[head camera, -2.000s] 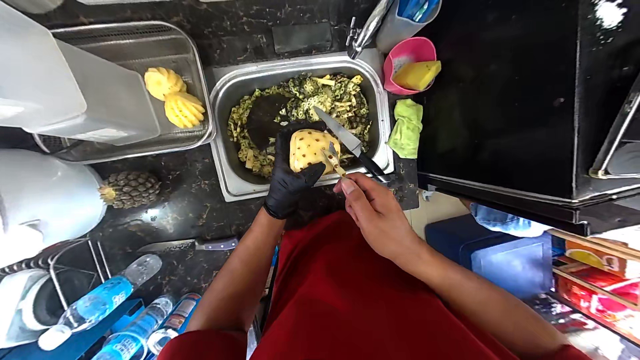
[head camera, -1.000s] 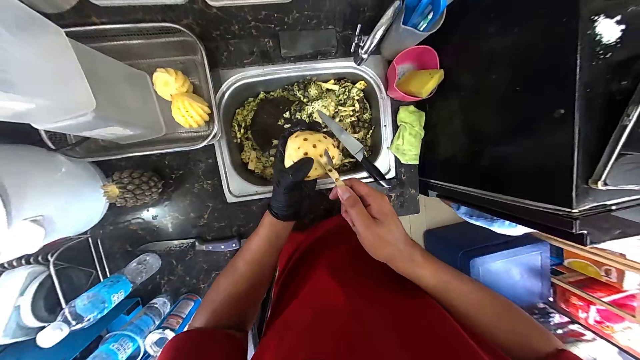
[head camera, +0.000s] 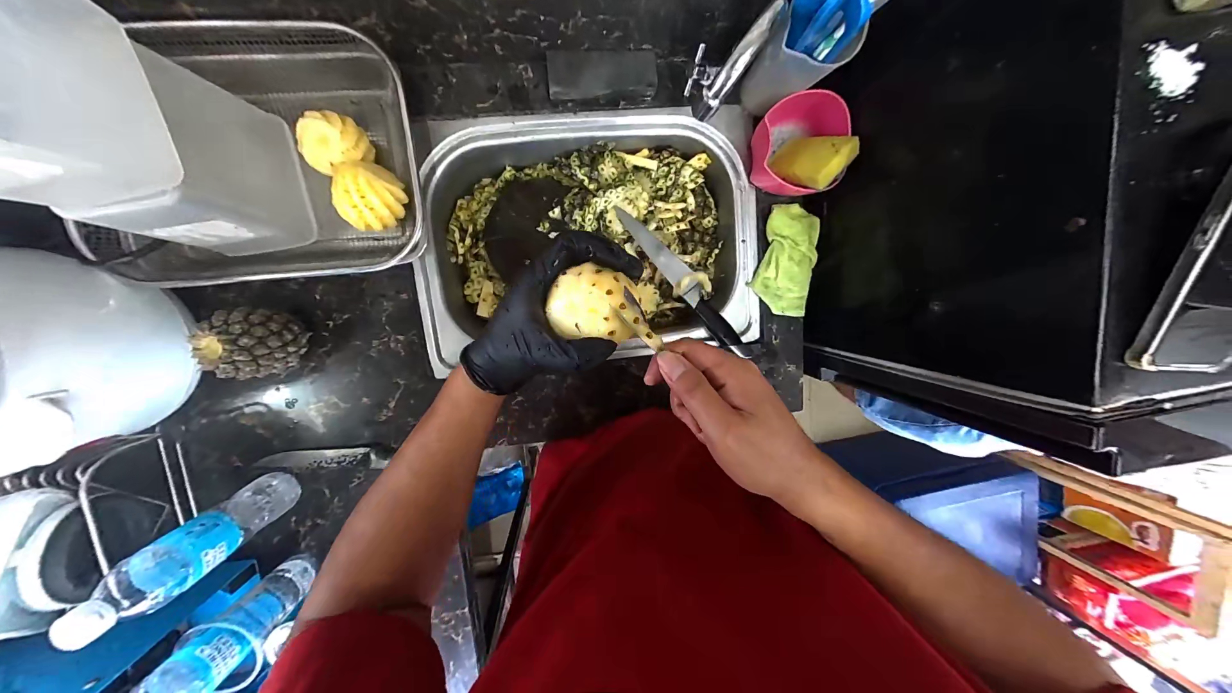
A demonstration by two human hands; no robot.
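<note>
My left hand (head camera: 534,322), in a black glove, holds a peeled pineapple (head camera: 583,302) with dark eyes over the near side of a steel sink (head camera: 439,332). My bare right hand (head camera: 717,404) grips a small cutting tool (head camera: 639,322), its tip at the fruit's right side; strips of peel seem to cling to it. A kitchen knife (head camera: 659,252) with a black handle lies across the sink's near right rim, a bit of peel on its blade. Pineapple peel scraps (head camera: 626,192) fill much of the sink. Two carved pineapples (head camera: 368,195) lie in a wire-mesh tray (head camera: 289,274).
An unpeeled pineapple (head camera: 252,343) lies left of the sink, beyond a second knife (head camera: 318,458). Plastic bottles (head camera: 183,563) are at lower left. A pink cup (head camera: 801,120) with a sponge (head camera: 813,162), a green cloth (head camera: 787,260) and the tap (head camera: 736,63) border the sink's right side.
The pineapple has been turned in my left hand, and a paler, smoother side now faces up. A bit of peel now lies on the knife blade in the sink.
</note>
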